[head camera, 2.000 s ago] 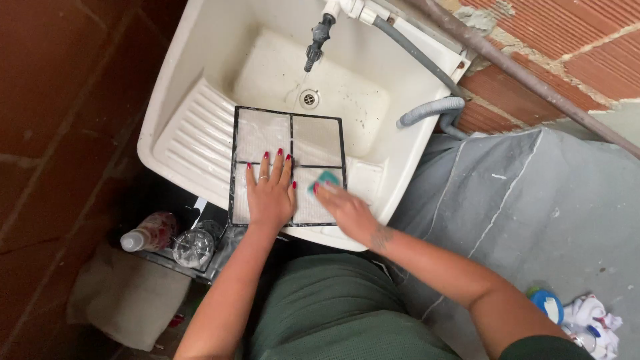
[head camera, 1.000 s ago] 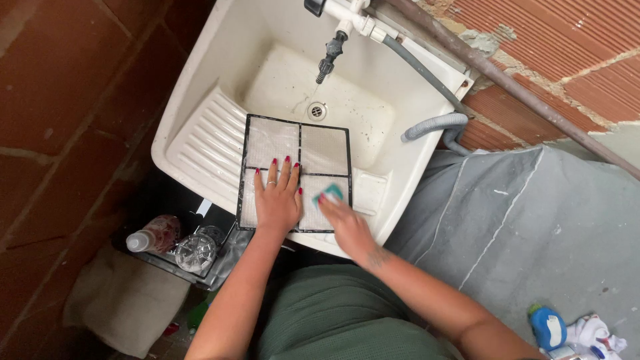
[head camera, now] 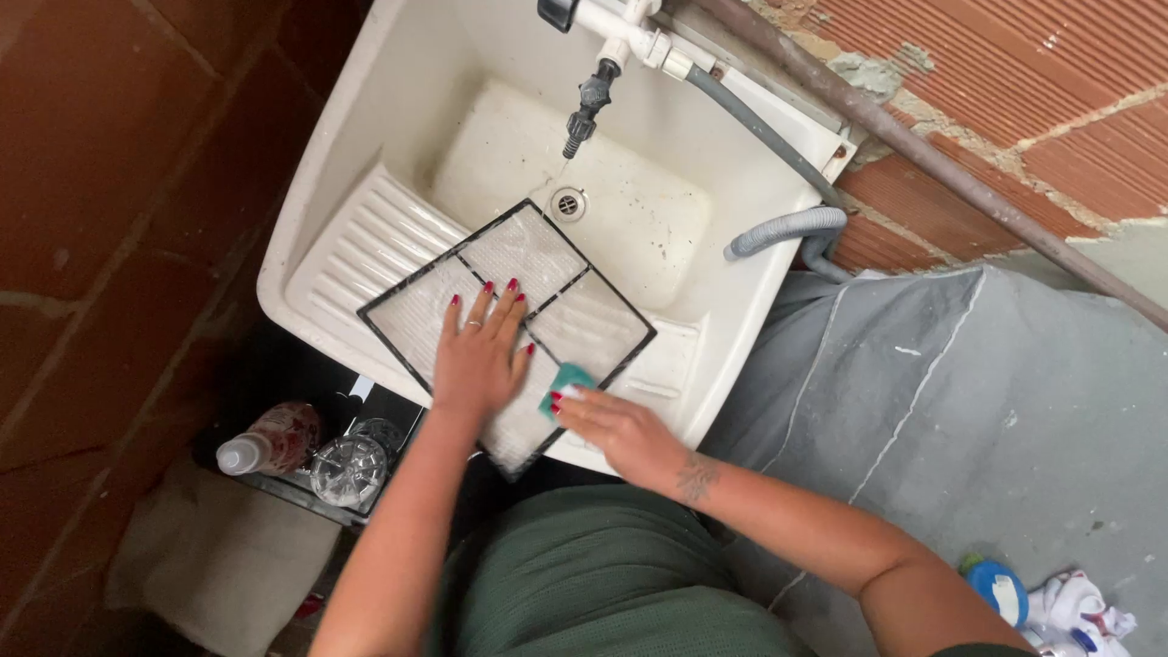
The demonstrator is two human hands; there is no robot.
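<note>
A mesh filter panel with a black frame [head camera: 593, 319] lies turned like a diamond across the white laundry sink [head camera: 310, 265], partly over its ribbed washboard. Spread flat on the mesh is my left hand [head camera: 479, 356], fingers apart, with nothing gripped. My right hand [head camera: 620, 424] holds a green scouring sponge [head camera: 568, 379] against the panel near its lower right edge. White foam shows at the fingertips. Beyond the panel's top corner are the drain [head camera: 568, 204] and, over the basin, a black faucet nozzle [head camera: 589, 105] with a thin trickle below it.
A bottle with a white cap [head camera: 269, 440] and a clear glass container [head camera: 349, 470] stand on a black surface at lower left. A grey drain hose [head camera: 785, 230] hooks over the sink's right rim. A grey cover [head camera: 949, 392] spreads at right, with a blue container [head camera: 996, 591] and cloths [head camera: 1072, 611] beyond.
The filter panel has turned from nearly square with the view to a diamond position. My left hand stays on it, and my right hand with the sponge is now at its lower right edge.
</note>
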